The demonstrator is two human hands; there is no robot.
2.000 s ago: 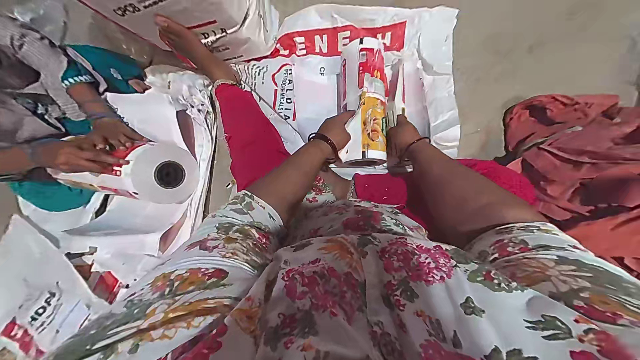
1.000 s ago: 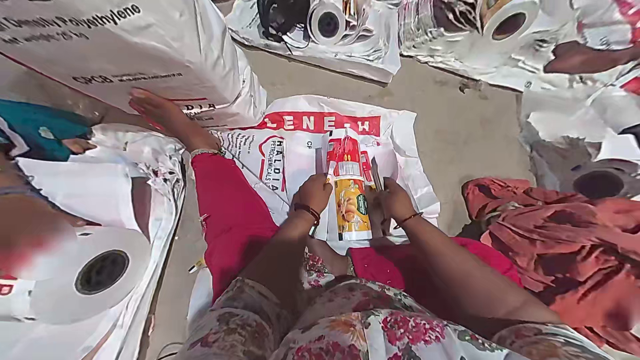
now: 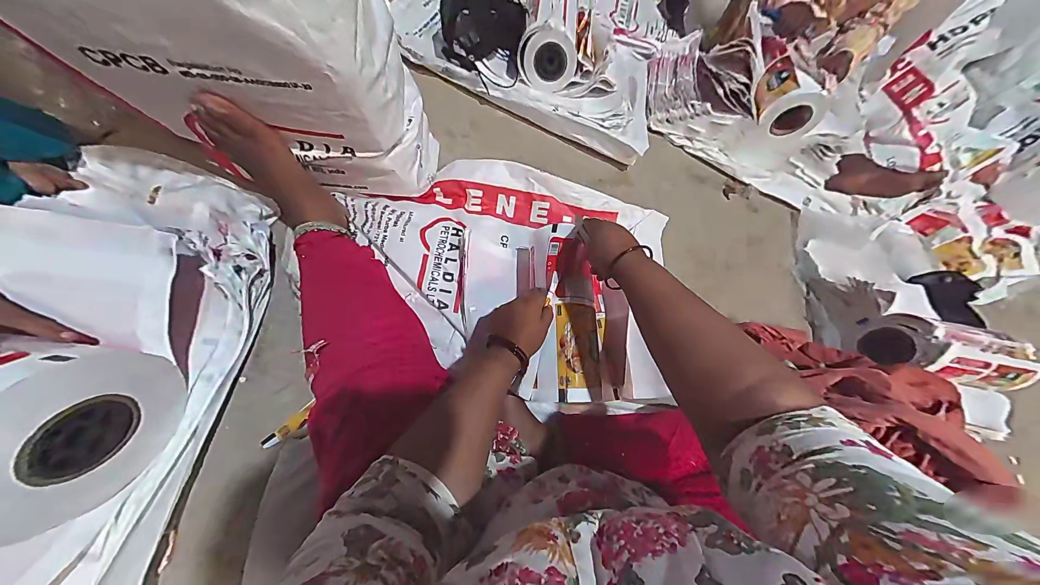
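Observation:
On the ground in front of my lap lies a white plastic sack (image 3: 496, 236) with red and black print. A printed plastic film piece (image 3: 573, 349), red at the top and yellow below, rests lengthwise on it. My left hand (image 3: 520, 321) is closed at the film's left edge; whether it pinches the film or something thin is unclear. At the top right of the film, my right hand (image 3: 605, 244) has its fingers bent over the upper edge, their tips partly hidden. Each wrist wears a dark bangle.
A large white sack (image 3: 284, 49) stands at upper left against my foot. A big white film roll (image 3: 162, 390) lies at lower left. Further rolls (image 3: 548, 61) rest on sheets at the top and right. Reddish cloth (image 3: 902, 406) is heaped to my right. Other people's hands are nearby.
My right hand has moved up along the film to its top right. Earlier both hands were level on either side of it. The view has shifted, showing more at the top.

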